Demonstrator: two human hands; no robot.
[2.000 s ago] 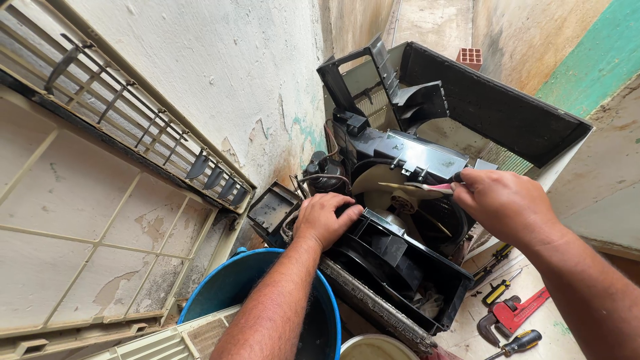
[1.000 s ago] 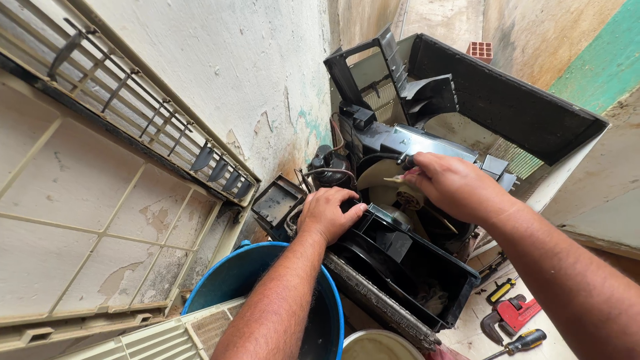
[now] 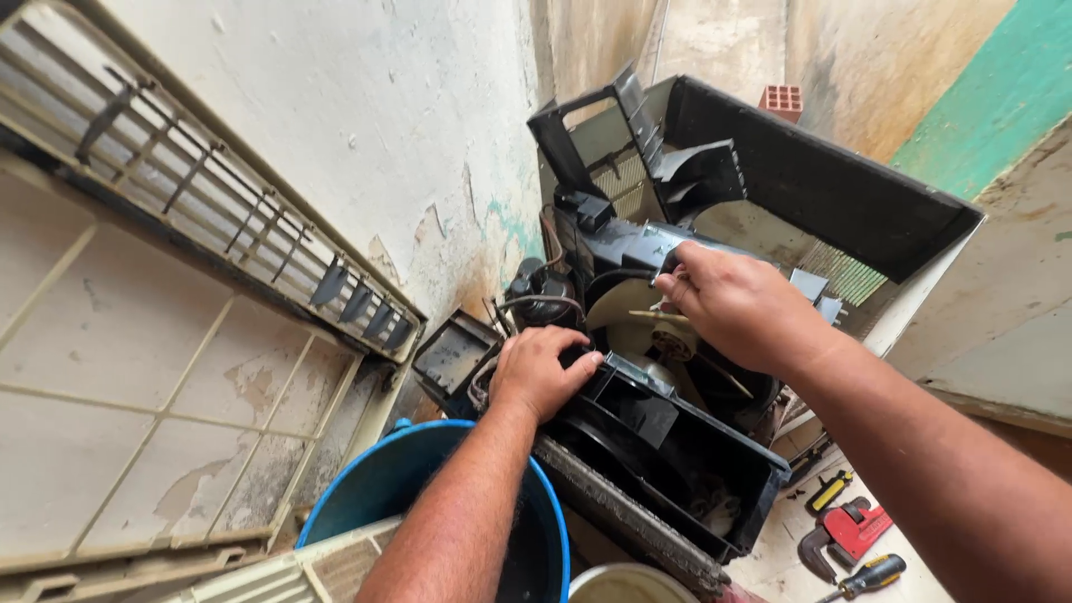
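My left hand rests on the near left edge of a black plastic blower housing, part of an opened window air conditioner. My right hand is closed around a small tool, mostly hidden by the fingers; its dark end shows above them. It is over a cream fan blade, beside the fan hub. A black compressor with bent pipes stands behind my left hand. Behind my right hand lies a shiny dark plastic cover.
A blue tub stands under my left forearm. An adjustable red wrench, a screwdriver and a yellow-and-black tool lie at lower right. A large grille panel leans at left. An open casing stands behind.
My right hand has moved left from its position two seconds ago, with the tool still held. My left hand stays on the housing edge. The view has shifted slightly.
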